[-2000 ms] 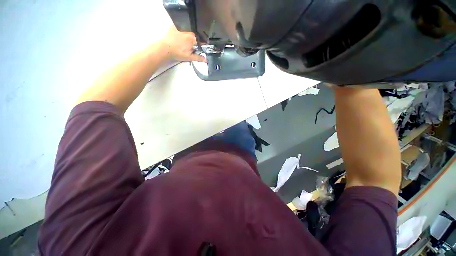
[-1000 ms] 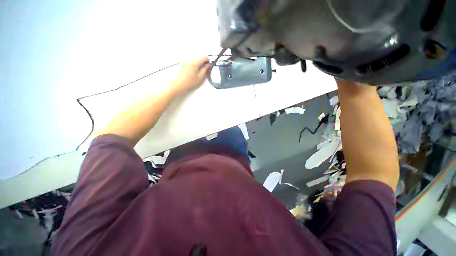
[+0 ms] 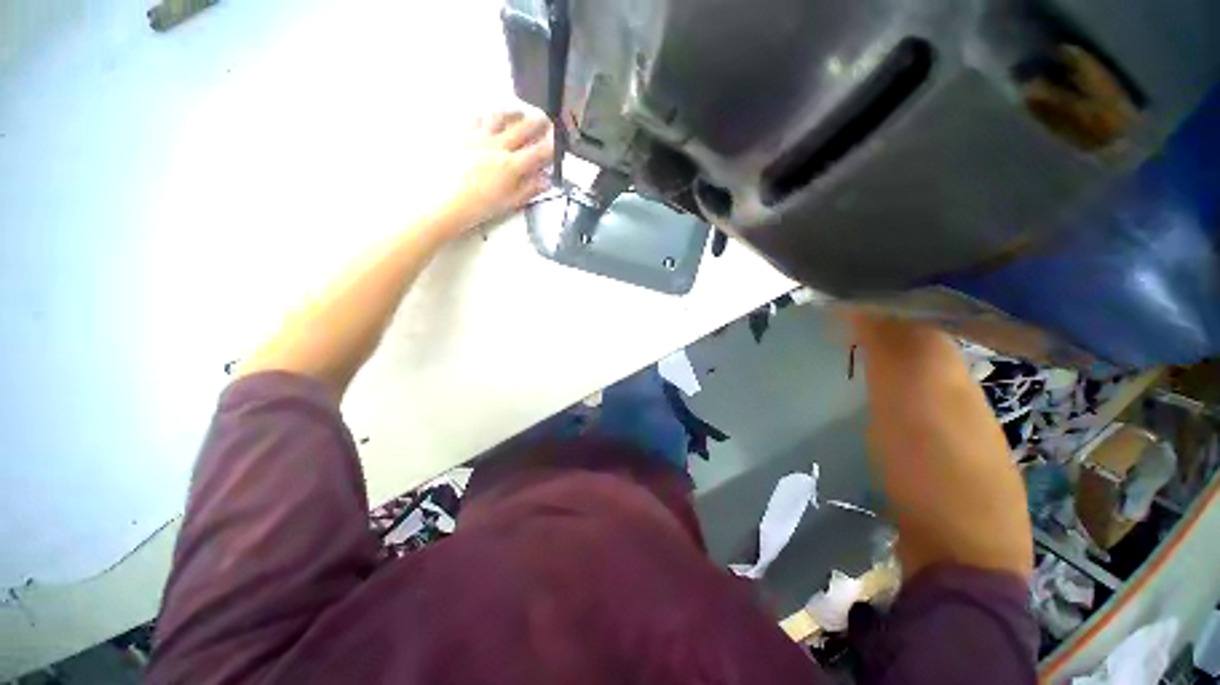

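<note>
The cutting machine's grey and blue motor body (image 3: 856,147) fills the upper right. Its grey base plate (image 3: 629,244) lies tilted on the pale table near the front edge, below the narrow upright. My left hand (image 3: 509,167) rests on the white paper marker (image 3: 335,134), just left of the upright, fingers slightly bent and nothing seen in them; its fingertips are close to the metal guard. My right forearm reaches up under the motor, which hides my right hand and its grip. A short dark cut edge shows by my left wrist.
A narrow brown-grey bar (image 3: 181,12) lies at the far upper left. The table's front edge (image 3: 562,377) runs diagonally before my body. White and dark scraps (image 3: 783,519) litter the grey floor. An open cardboard box (image 3: 1121,482) is at right.
Since a second ago, the motor body has shifted left and lower in view, and the base plate has turned, its right end now lower. My left hand stays by the upright, its fingers now more visible.
</note>
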